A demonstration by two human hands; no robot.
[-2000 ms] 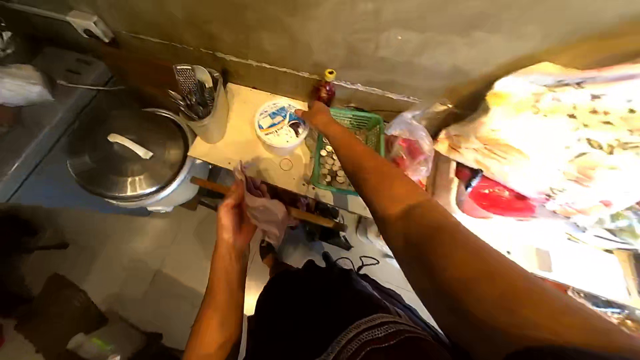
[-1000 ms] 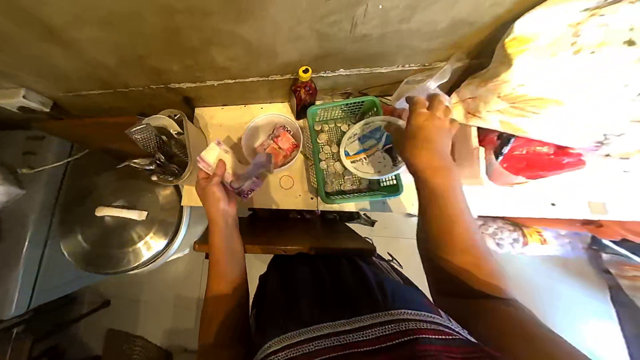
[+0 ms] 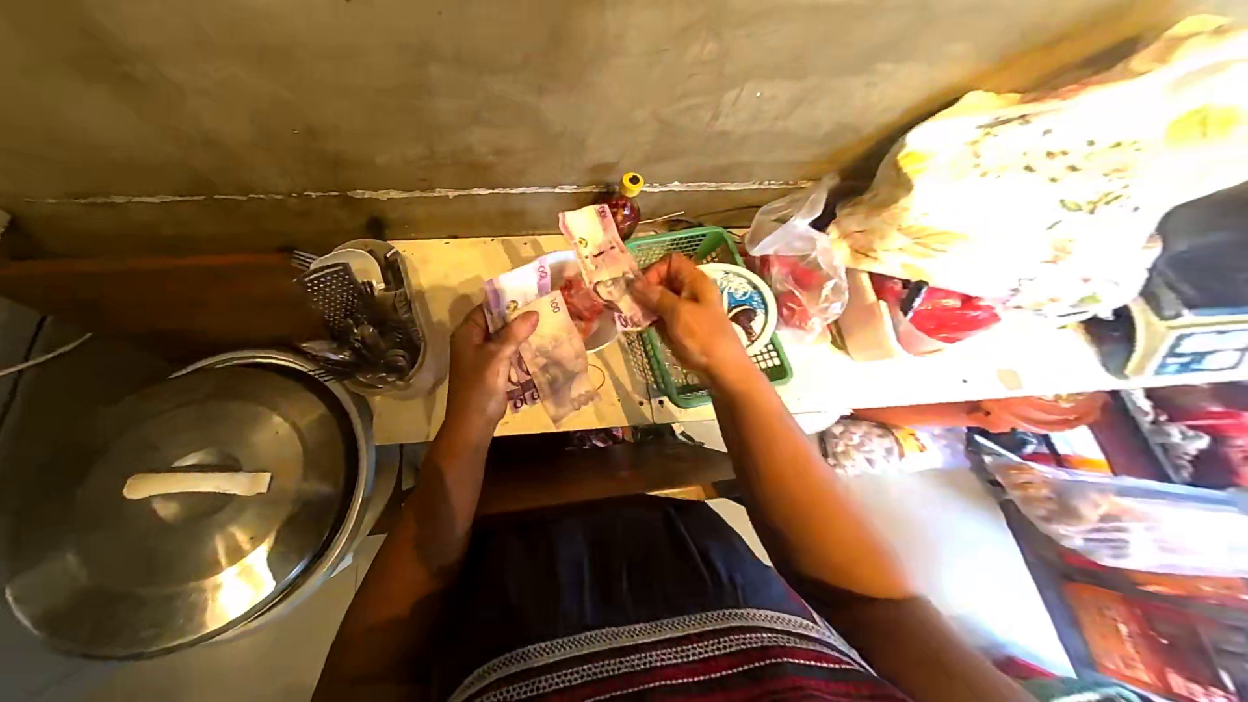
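Observation:
Several purple banknotes [image 3: 556,356] are fanned out in my left hand [image 3: 485,366], thumb on top. My right hand [image 3: 690,312] pinches one more banknote [image 3: 600,255] by its lower end. Behind the notes is a white bowl [image 3: 606,334], partly hidden, with reddish notes [image 3: 582,307] in it. A green plastic basket [image 3: 690,398] stands under and beside my right hand; its coins are mostly hidden in this view. On the basket rests a round white tub [image 3: 768,302] with a blue item inside, partly covered by my right hand.
A large pot with a metal lid [image 3: 210,526] stands at the left, near a utensil holder [image 3: 419,366]. A yellow-capped bottle [image 3: 625,207] is by the wall. Plastic bags [image 3: 804,278] and a bright patterned bag [image 3: 1024,195] lie to the right, before a scale-like device [image 3: 1201,351].
My right hand has let go of the white tub, which it held over the green basket, and moved left to hold a banknote. The notes in my left hand are now spread apart.

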